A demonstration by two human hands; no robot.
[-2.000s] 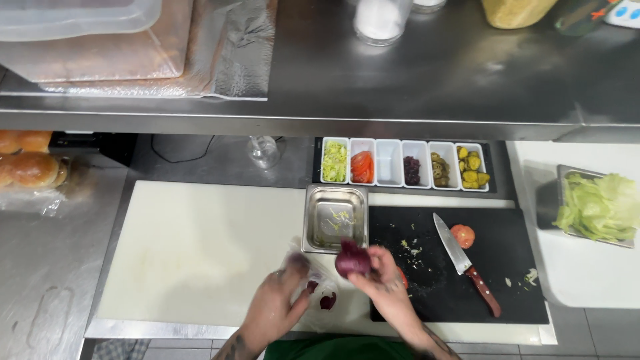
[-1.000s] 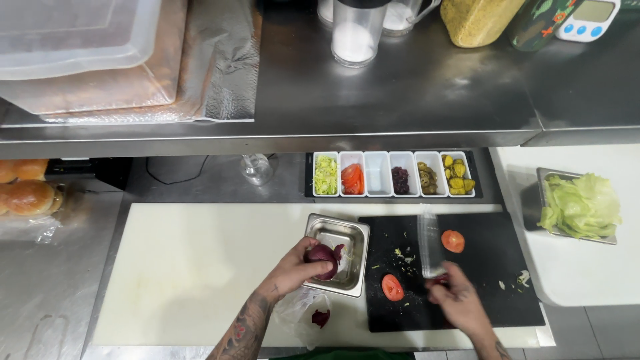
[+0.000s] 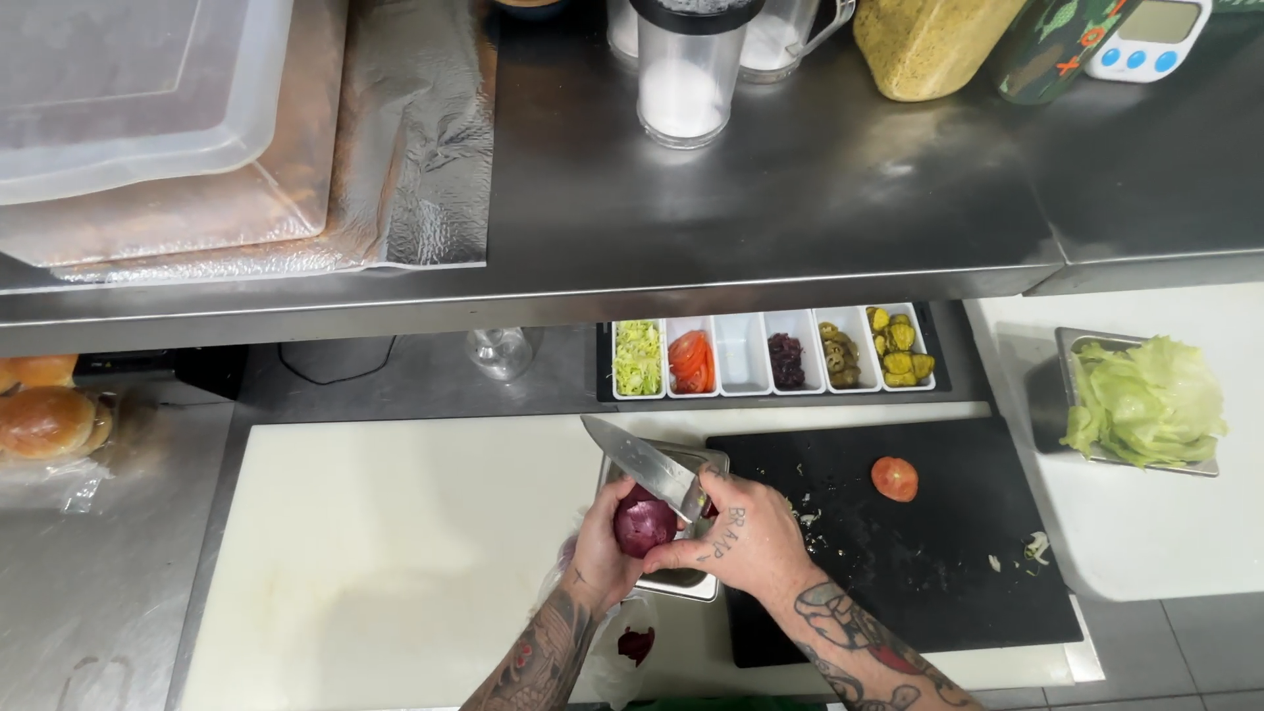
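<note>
A red onion [image 3: 646,521] rests in my left hand [image 3: 602,553], above a small steel pan [image 3: 706,585]. My right hand [image 3: 755,538] grips a chef's knife [image 3: 642,460], its blade pointing up and left against the onion's upper right side; the thumb touches the onion's lower edge. Most of the pan is hidden by the hands and knife. Below it, dark red onion skin [image 3: 636,645] lies on a clear plastic bag [image 3: 607,664]. On the black cutting board [image 3: 889,573] sits a cut tomato piece [image 3: 895,479] among small scraps.
Behind the white board [image 3: 365,553] stands a row of white tubs [image 3: 743,360], several holding toppings. A steel shelf [image 3: 790,217] crosses above it, bearing a salt shaker [image 3: 688,89]. Lettuce [image 3: 1145,400] fills a steel container at right. Bagged buns [image 3: 49,423] lie at left.
The onion was in my right hand two seconds ago and is now in my left. My right hand has brought the knife from the black board to the onion.
</note>
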